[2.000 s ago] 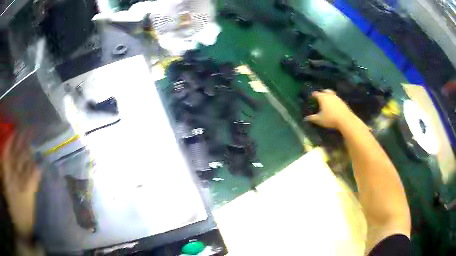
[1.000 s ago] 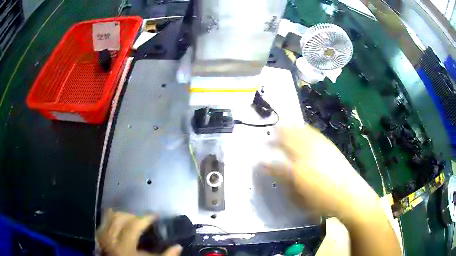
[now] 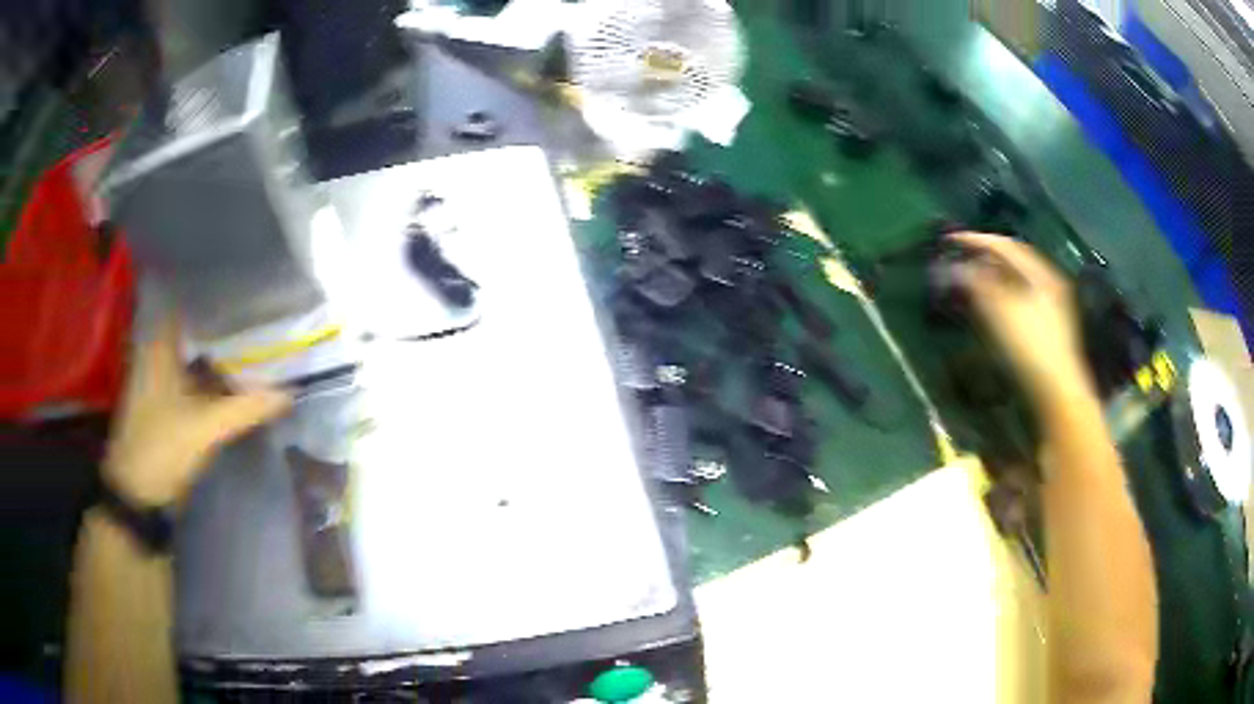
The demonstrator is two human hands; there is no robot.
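Observation:
My left hand, with a dark wristband, is at the left side of the welding horn, thumb pointing right below its yellow strip. The nest under the horn is mostly hidden. A small black piece with a thin cord lies on the silver base plate. My right hand is blurred, its fingers at dark parts in the far right heap. Whether either hand grips a part cannot be told.
The clamp bar lies in front of the horn. A pile of black parts is right of the plate. A desk fan stands behind. A red basket is at left, a pale sheet and green button in front.
The view has swung right. My left hand has moved from the plate's front left, where it held a black adapter, to the horn. My right hand has moved from over the plate to the far right heap.

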